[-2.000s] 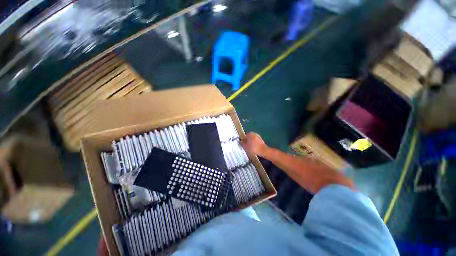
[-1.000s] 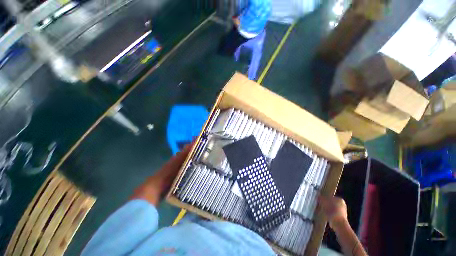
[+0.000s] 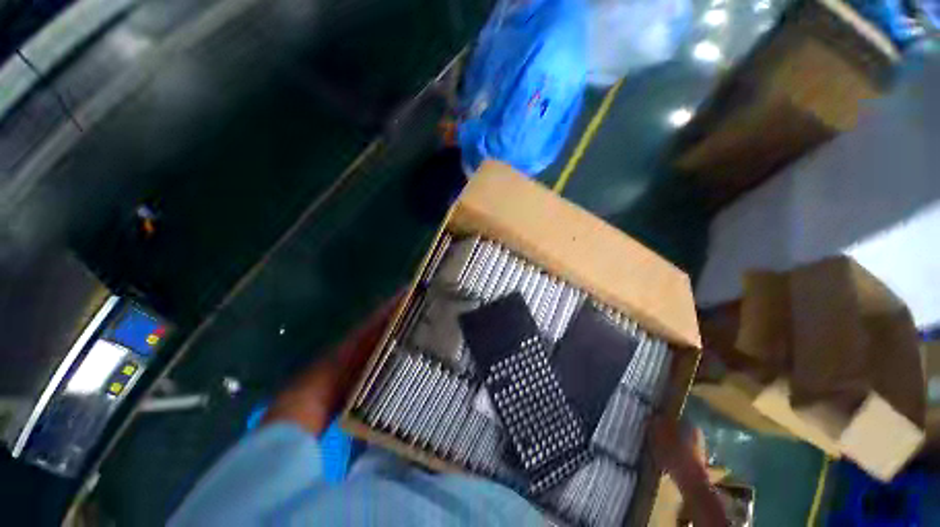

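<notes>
An open tan cardboard carton (image 3: pixel 577 243) is held in front of my body, tilted in the view, with one long flap up. Rows of thin pale-edged parts (image 3: pixel 438 396) stand upright in it. A sheet with rows of white dots (image 3: pixel 534 396) and a plain black sheet (image 3: pixel 595 360) lie on top of them. My left hand (image 3: pixel 361 340) is on the carton's left side, blurred, its fingers partly hidden. My right hand (image 3: pixel 675 443) grips the carton's right side, dim and blurred.
A person in blue clothing (image 3: pixel 526 88) is just beyond the carton. A green bench (image 3: pixel 258 262) runs along the left, with a blue and white device (image 3: pixel 103 376). Open cartons (image 3: pixel 825 329) stand at the right. Part of a blue stool (image 3: pixel 335 453) shows below my left arm.
The view has moved forward along the bench. The person in blue is nearer, and the stool has slipped behind my left arm. The pallet and dark bin have left the view. Both hands still hold the carton.
</notes>
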